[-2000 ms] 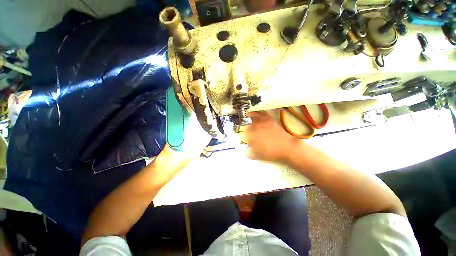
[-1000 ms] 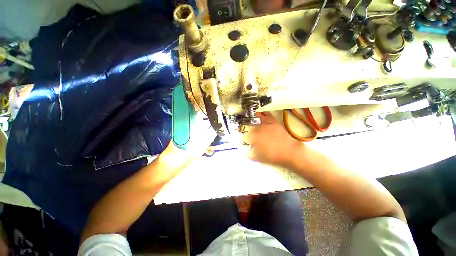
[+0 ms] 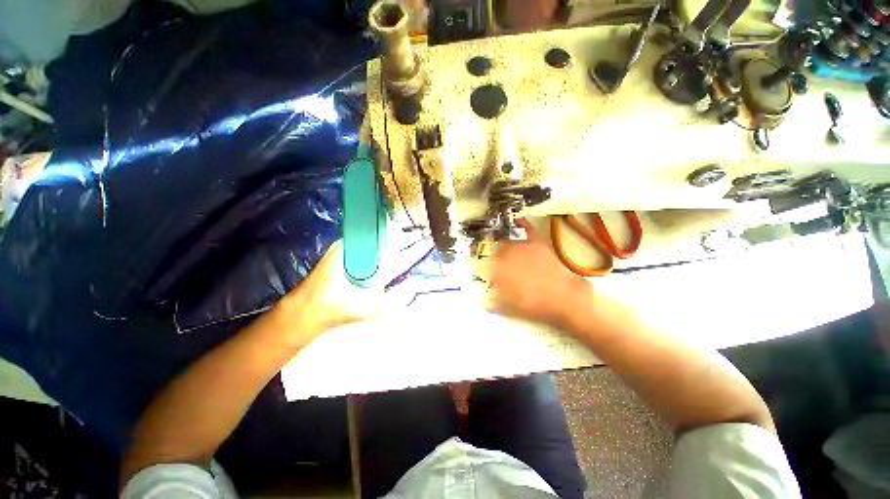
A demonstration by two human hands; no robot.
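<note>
A small fabric piece (image 3: 429,278), mostly washed out by glare, lies on the white table under the needle area of the cream sewing machine (image 3: 576,127). My left hand (image 3: 337,292) is left of the needle, below the teal lamp (image 3: 361,219); its fingers are lost in glare at the piece's left side. My right hand (image 3: 519,271) is just right of the presser foot (image 3: 478,244), its fingertips partly hidden by the machine head; what they touch cannot be told. The shiny dark navy garment (image 3: 215,195) is heaped left of the machine.
Orange-red scissors handles (image 3: 597,244) lie under the machine arm, close to my right hand. The white table's (image 3: 683,302) front edge runs before my lap. Dark thread guides (image 3: 727,78) stand on the machine top. Dark spools (image 3: 854,39) are at the back right.
The view has shifted, so the machine appears further right. My left hand and forearm have moved left, away from the needle. My right hand has stayed beside the presser foot.
</note>
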